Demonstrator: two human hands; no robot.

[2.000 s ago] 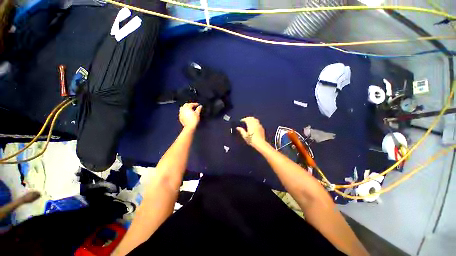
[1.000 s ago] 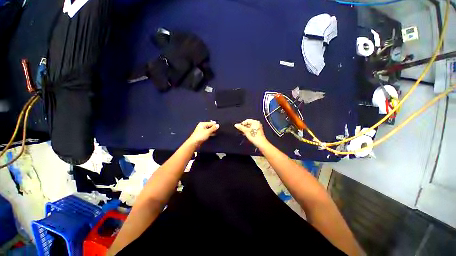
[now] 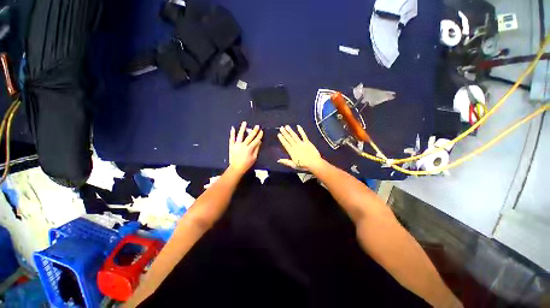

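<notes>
My left hand (image 3: 244, 148) and my right hand (image 3: 299, 150) lie flat, fingers spread, near the front edge of the navy table (image 3: 163, 129). A black fabric piece, hard to see on the cover, seems to lie between them under the fingertips. A neat stack of pressed black pieces (image 3: 270, 97) lies just beyond my hands. A loose pile of black pieces (image 3: 202, 39) lies further back on the left. The steam iron (image 3: 341, 117), with an orange-brown handle, stands right of my right hand, touched by neither hand.
A padded buck (image 3: 60, 120) lies at left. White curved pieces (image 3: 384, 36), a white strip (image 3: 348, 50) and a greyish scrap (image 3: 377, 96) lie at right. Yellow hoses (image 3: 482, 154) run right past a white roll (image 3: 434, 157). Blue (image 3: 72, 255) and red baskets (image 3: 125, 271) stand on the floor.
At first my hands were apart near the pile and the stack; then they came together at the front edge with fingers pinched. Now the fingers are spread flat. The view has shifted.
</notes>
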